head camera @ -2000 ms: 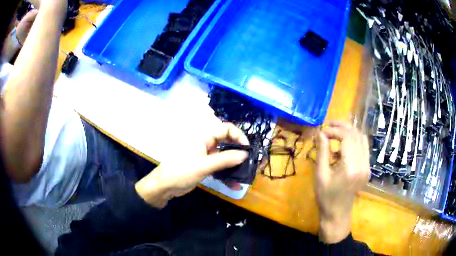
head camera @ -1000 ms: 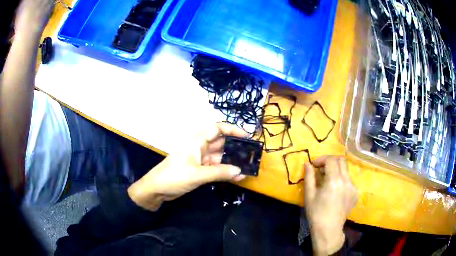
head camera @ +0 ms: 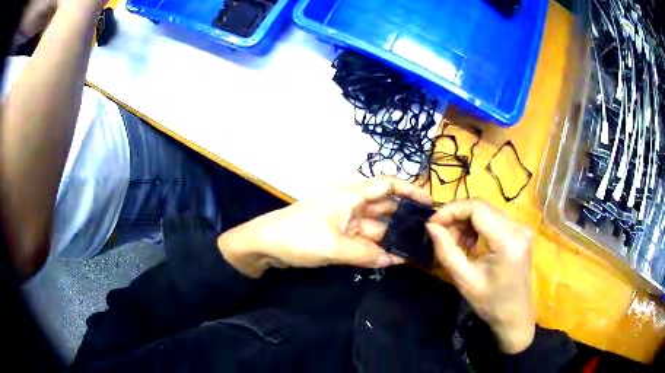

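A black squarish housing (head camera: 410,232) is held over the table's front edge. My left hand (head camera: 321,226) grips it from the left, thumb below and fingers above. My right hand (head camera: 487,255) has its thumb and fingertips pinched at the housing's upper right edge. Whether a thin sealing ring is between those fingertips cannot be told. A tangled pile of black sealing rings (head camera: 390,102) lies beyond my hands, with several loose rings to its right. One single ring (head camera: 510,170) lies apart on the wood.
The right blue bin (head camera: 430,44) and the left blue bin (head camera: 208,25), with black housings, stand at the back. A clear bin (head camera: 558,175) of wire leads (head camera: 620,131) is at right. White sheet (head camera: 219,109) covers the table's left part. A person's bare arm (head camera: 44,131) is at left.
My right hand has moved from the ring on the table at right to the housing. That ring no longer shows on the wood. The bins and pile sit further right in view.
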